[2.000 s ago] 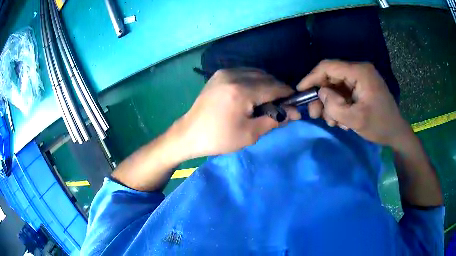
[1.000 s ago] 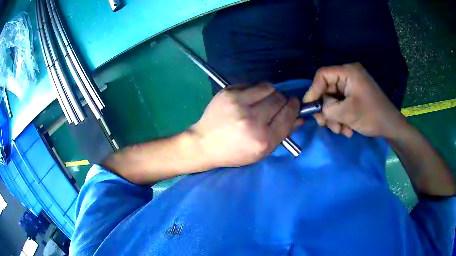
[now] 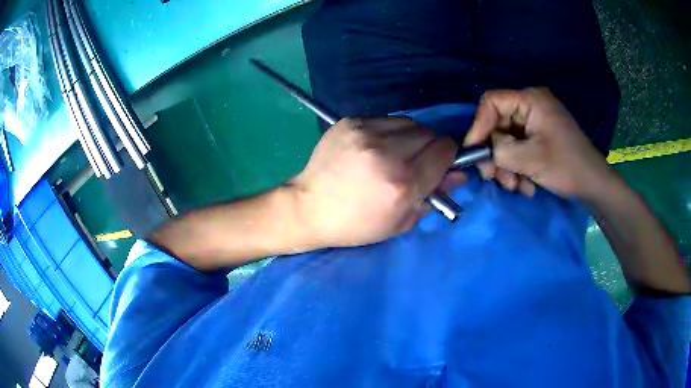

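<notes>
My left hand [image 3: 371, 182] is closed around a slim metal tube [image 3: 294, 92], held slantwise over my lap. The tube's far part points up and left, and its bright near end comes out below my fingers. A second metal tube [image 3: 473, 157] shows its end between my two hands. My left fingers hold it on one side. My right hand [image 3: 530, 144] has its thumb and fingertips at that tube's end. Whether a small piece is between my right fingertips cannot be seen.
Several long poles [image 3: 91, 98] overhang the edge of the green bench [image 3: 182, 38] at the left. A crumpled clear plastic bag [image 3: 21, 76] lies at the far left. Blue crates [image 3: 57, 261] stand below it. A yellow line [image 3: 651, 149] crosses the floor at the right.
The view has tilted down, so the bench shows less. The long tube in my left hand now shows slanting across my lap, and its near end has moved slightly up. My right hand stays at the other tube's end.
</notes>
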